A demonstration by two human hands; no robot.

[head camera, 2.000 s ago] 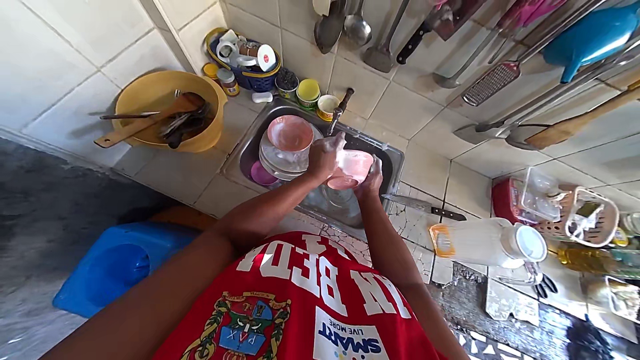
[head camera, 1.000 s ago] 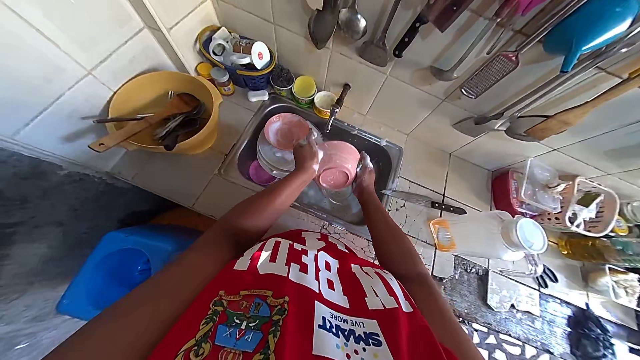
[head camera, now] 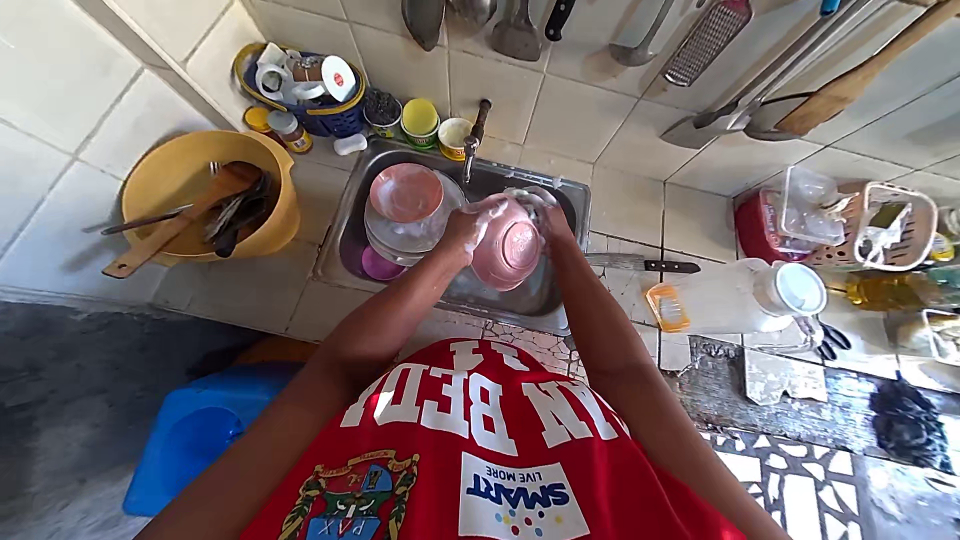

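Note:
A soapy pink bowl is tilted over the right half of the steel sink, its underside and foot ring showing. My left hand grips its left edge, with suds on the fingers. At the bowl's upper right my right hand holds a foamy, dark scrubbing pad against it; part of that hand is hidden. In the sink's left half, another pink bowl rests on stacked white plates, with a purple bowl partly under them. The faucet stands behind the sink.
A yellow basin of utensils stands left of the sink. Behind are a blue basket of cups and small tubs. A knife and a plastic pitcher lie to the right. Utensils hang on the tiled wall.
Both hands still hold the pink bowl, which has turned and tilted between them, so that its underside faces another way. The stacked dishes have stayed in place.

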